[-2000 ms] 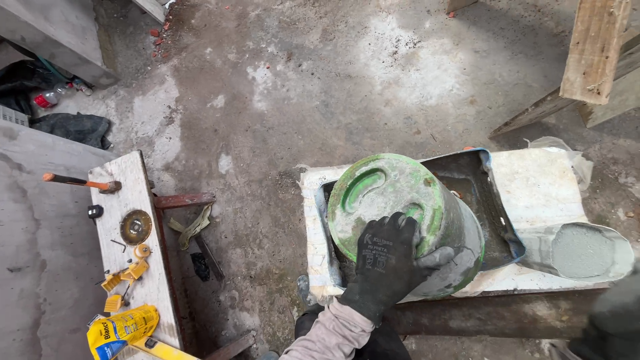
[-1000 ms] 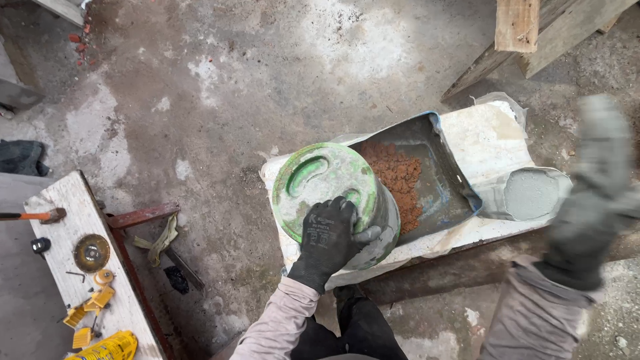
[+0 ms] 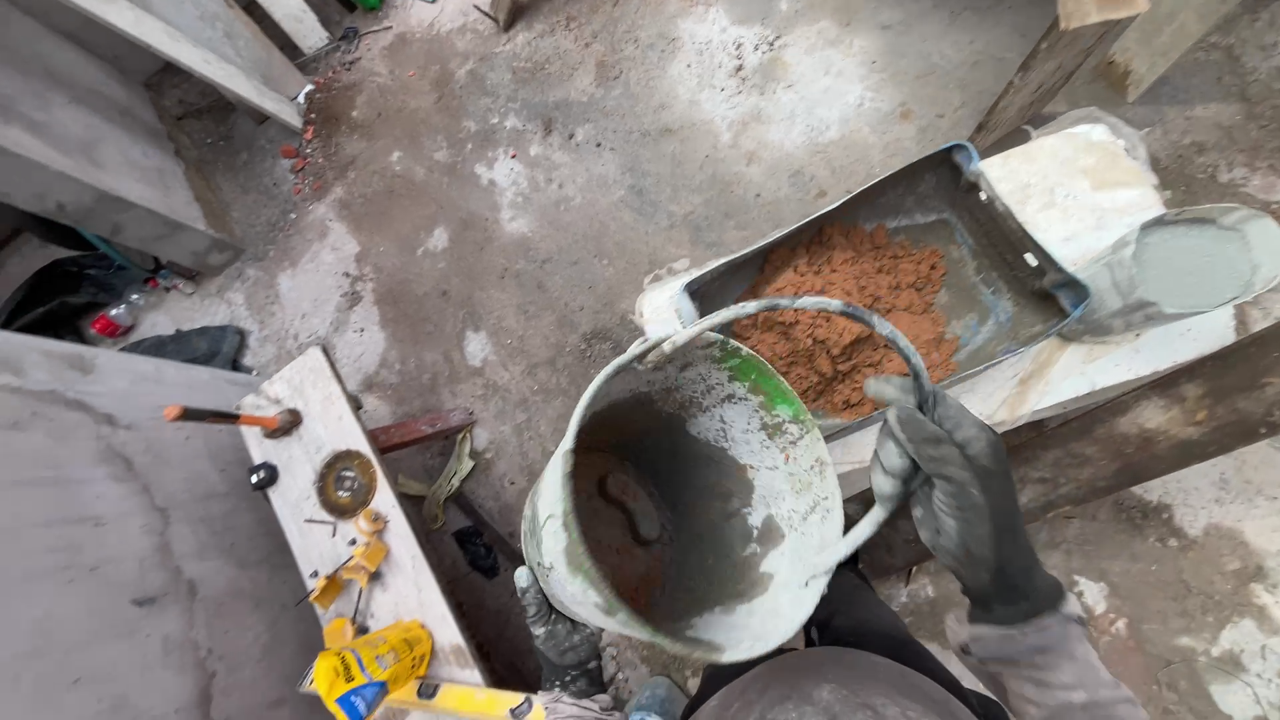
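A mortar-smeared bucket [image 3: 790, 500] with green patches is held tilted in front of me, its mouth toward the camera and mostly emptied, with reddish residue at the bottom. My right hand [image 3: 935, 470], in a dark glove, grips its hoop handle at the right. Against the bucket's lower left side rests my left hand [image 3: 560, 635], also gloved and partly hidden by it. Beyond the bucket, a heap of damp reddish-brown sand-like material [image 3: 850, 310] lies in a dark tray [image 3: 1010, 225].
On the narrow board [image 3: 310, 480] at left are a hammer [image 3: 235, 417], a grinding disc [image 3: 347, 484], yellow pieces, a yellow bag [image 3: 375, 665] and a spirit level [image 3: 470, 700]. A container of grey paste [image 3: 1195, 265] stands right of the tray. Wooden legs [image 3: 1030, 85] rise at upper right.
The bucket, earlier upside down over the tray, is now off it with its mouth toward the camera. The reddish heap shows in full. My right hand has come onto the handle.
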